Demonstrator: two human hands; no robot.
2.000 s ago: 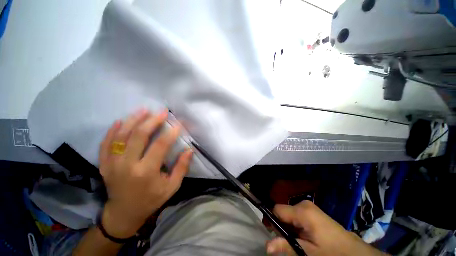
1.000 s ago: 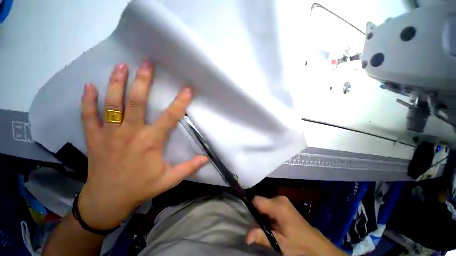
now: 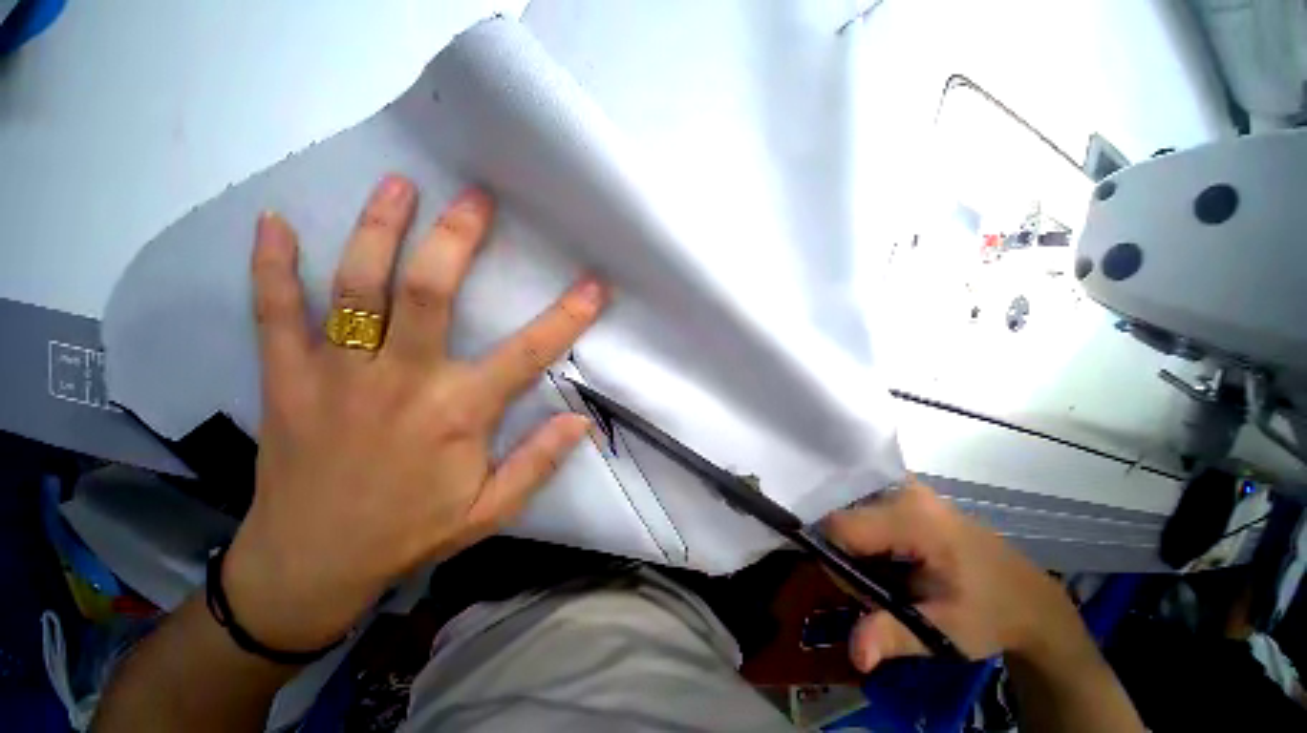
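Note:
A pale grey-white garment panel lies on the table, with a soft fold running from upper left to lower right. My left hand, with a gold ring, is spread flat on the panel. My right hand holds long black scissors by the handles. Their tip rests at the upper end of a narrow slanted pocket opening, just right of my left thumb and index finger. A dark gap shows in the opening below the tip. A black fabric piece shows at the panel's lower left edge.
A white sewing machine head stands at the right, with its needle area and bed beside the panel. A ruler strip runs along the table's front edge. Below are my lap, blue crate parts and fabric scraps. A blue object is at the top left corner.
My right hand and the scissors have moved right, and the scissors lie at a flatter angle. The slanted opening now shows beside them. My left hand has gone from bent and blurred to spread flat.

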